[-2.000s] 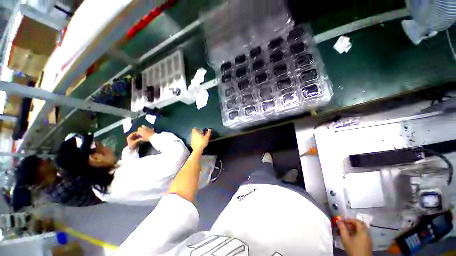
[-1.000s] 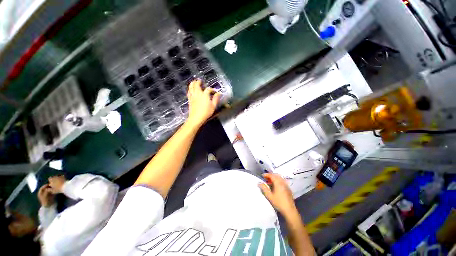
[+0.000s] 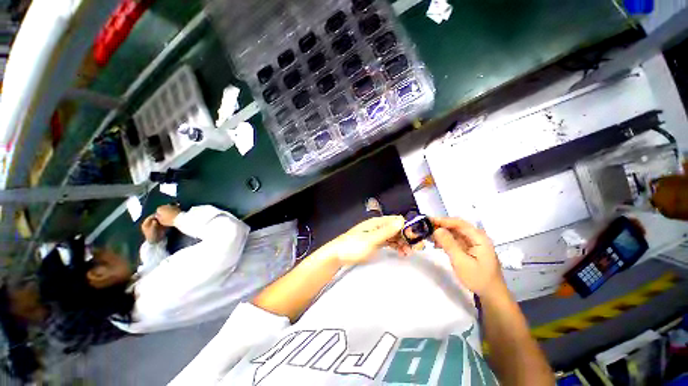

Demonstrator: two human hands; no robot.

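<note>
A small black rounded-square watch housing (image 3: 416, 229) is held in front of my lap between both hands. My left hand (image 3: 375, 237) grips its left side with the fingertips. My right hand (image 3: 465, 252) grips its right side with thumb and fingers. The clear blister tray (image 3: 290, 164) with rows of black housings lies on the green bench ahead, its clear lid open behind it. A single dark frame (image 3: 253, 183) lies on the green mat left of the tray.
The white machine base (image 3: 475, 181) is at right, with a black cable chain (image 3: 581, 143), an orange machine head (image 3: 670, 197) and a handheld meter (image 3: 606, 258). A coworker (image 3: 188, 264) sits at left by a white parts tray (image 3: 172, 113). White wipes (image 3: 243, 138) lie on the bench.
My left hand has moved from the blister tray back to my lap. My right hand has left the machine's near edge. Both now hold a housing, and the view has shifted.
</note>
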